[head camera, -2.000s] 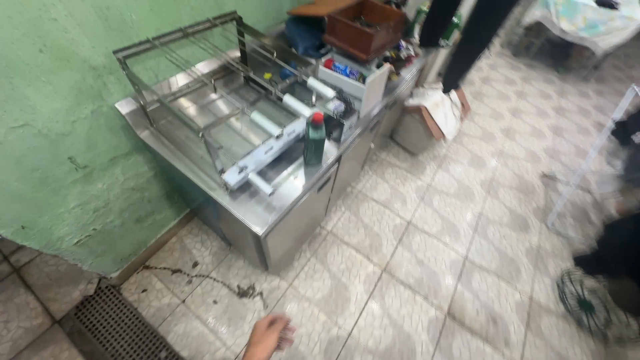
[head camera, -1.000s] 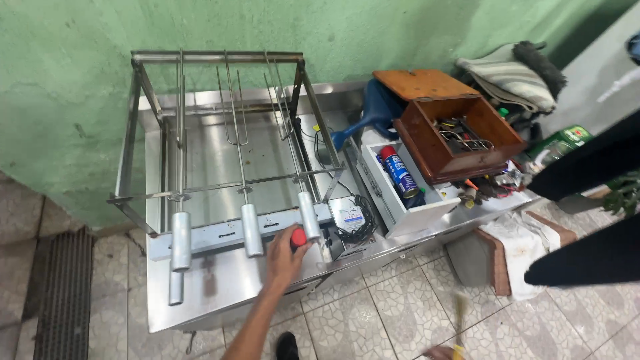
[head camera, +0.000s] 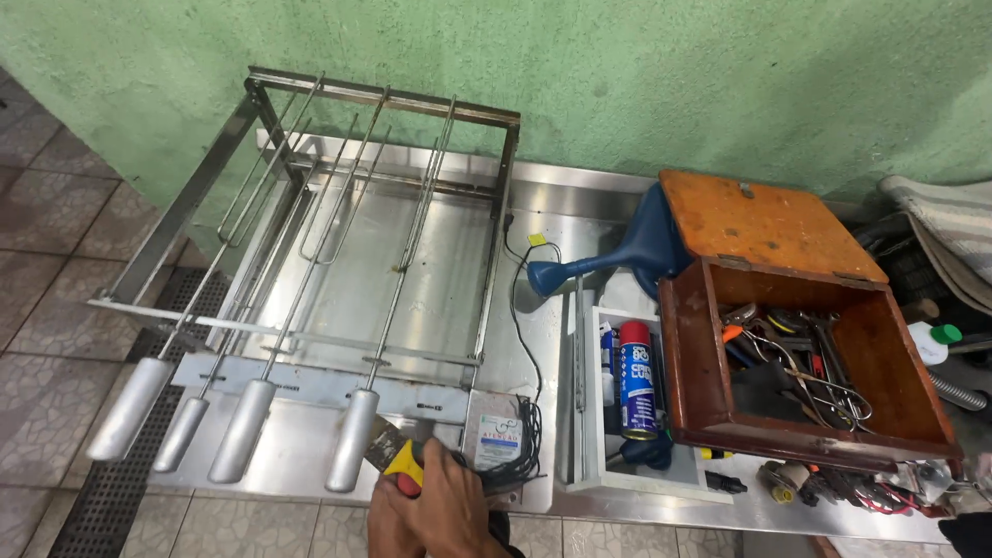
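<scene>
Low in the head view, my right hand (head camera: pixel 449 504) is curled around the yellow handle of a scraper (head camera: pixel 404 467), whose flat metal blade points up and left, beside a skewer's grip. My left hand (head camera: pixel 391 518) is bent close against it, by a red part; whether that part belongs to the handle or is a bottle cap cannot be told. A dark green thing shows partly behind the fingers. Left of the hands, skewers with thick aluminium grips (head camera: pixel 353 442) lie across a metal rotisserie frame (head camera: pixel 387 97). A small box with a label (head camera: pixel 496 442) and coiled black cable sits just right.
The rotisserie stands on a stainless-steel counter (head camera: pixel 542 333) against a green wall. To the right are a blue funnel (head camera: pixel 651 240), a grey drawer (head camera: pixel 585 465) holding a spray can (head camera: pixel 637 380), and a wooden box (head camera: pixel 697 364) of tools. Loose parts lie along the front edge.
The view has moved close over the counter. A second ago one hand was on a red cap and the other was apart at lower right with a yellowish tool; now both hands are together.
</scene>
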